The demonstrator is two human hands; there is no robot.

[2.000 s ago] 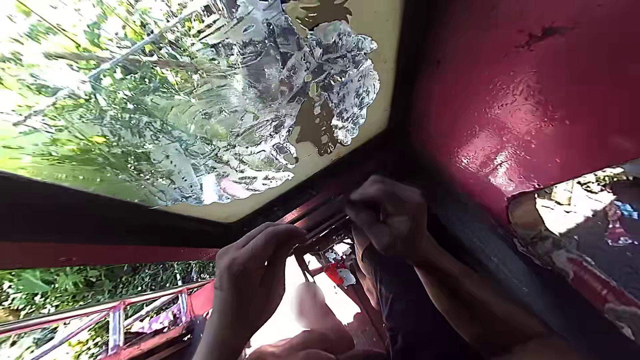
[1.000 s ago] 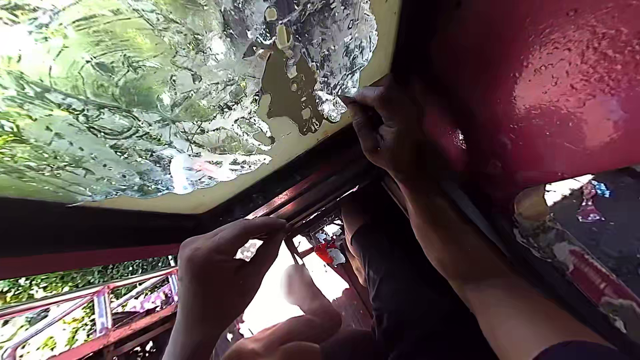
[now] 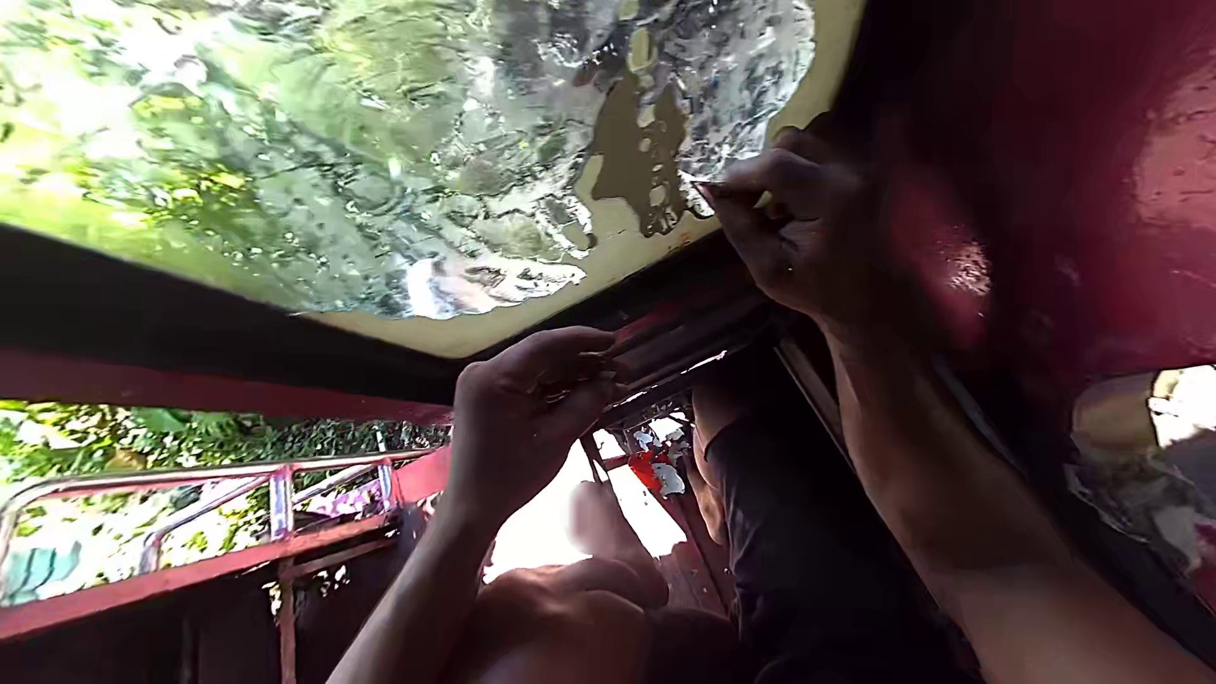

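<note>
A glass-like panel (image 3: pixel 380 161) with a streaked, partly peeled silvery surface fills the upper left, edged by a pale yellow border and a dark frame (image 3: pixel 190 309). My right hand (image 3: pixel 798 218) is at the panel's lower right edge, thumb and forefinger pinched on a small thin piece (image 3: pixel 705 195) that I cannot identify. Lower and to the left, my left hand (image 3: pixel 541 408) is beside the frame's lower edge, its fingers curled and nearly meeting. Whether it holds something thin cannot be told, as the fingertips are in shadow.
Glossy dark red panelling (image 3: pixel 1073 190) stands on the right. A metal rail (image 3: pixel 280 499) and red beam (image 3: pixel 190 575) run along the lower left, with foliage behind. Below are my bare leg (image 3: pixel 570 608), dark cloth (image 3: pixel 807 532) and red and white scraps (image 3: pixel 655 470) on a brightly lit surface.
Two seconds ago both hands were close together at the lower frame. My right hand has since moved up to the panel's edge, away from my left hand. The view has shifted slightly.
</note>
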